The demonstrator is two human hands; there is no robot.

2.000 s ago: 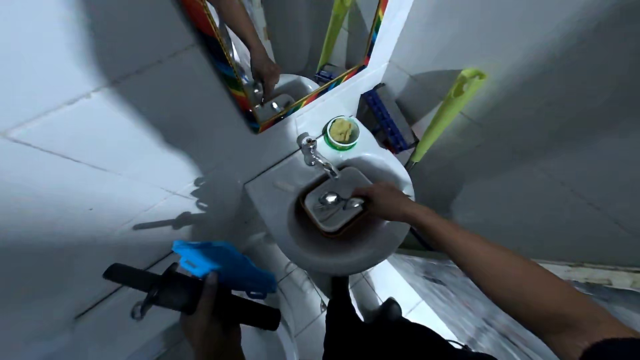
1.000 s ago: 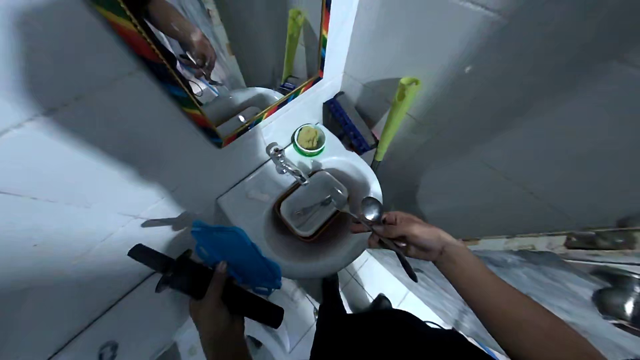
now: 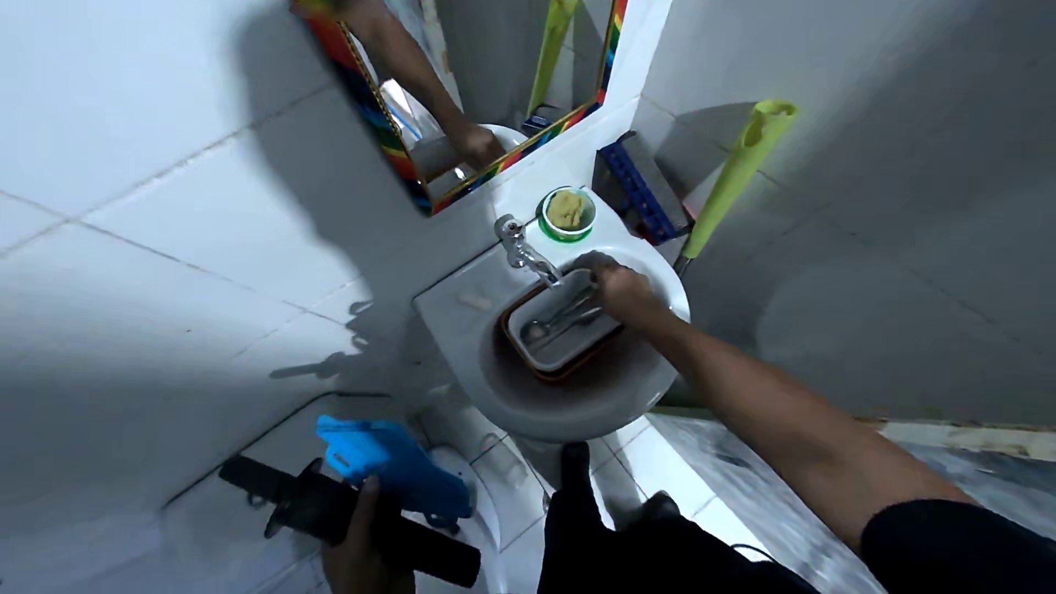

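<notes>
My right hand [image 3: 623, 290] reaches into the white wash basin [image 3: 569, 417], its fingers at the upper right edge of a rectangular tub [image 3: 549, 351]. Metal spoons [image 3: 536, 332] lie in that tub under the chrome tap [image 3: 528, 254]. A greyish thing shows at my right fingertips; whether it is held is unclear. Low at the left, my left hand [image 3: 363, 536] is wrapped around a black cylindrical handle [image 3: 429, 551], beside a blue plastic object [image 3: 396, 466]. A small white and green cup [image 3: 568, 214] with a yellowish lump stands on the basin's back ledge.
A mirror [image 3: 400, 161] with a rainbow-coloured frame hangs above the basin. Right of the basin are a blue-edged box [image 3: 639, 190] and a yellow-green plastic handle [image 3: 734, 181]. A white toilet [image 3: 487, 503] is partly visible below, left of my legs.
My right hand held a spoon out over the basin's right rim one second ago; now it is back in the basin beside the tub. My left hand still holds the black handle.
</notes>
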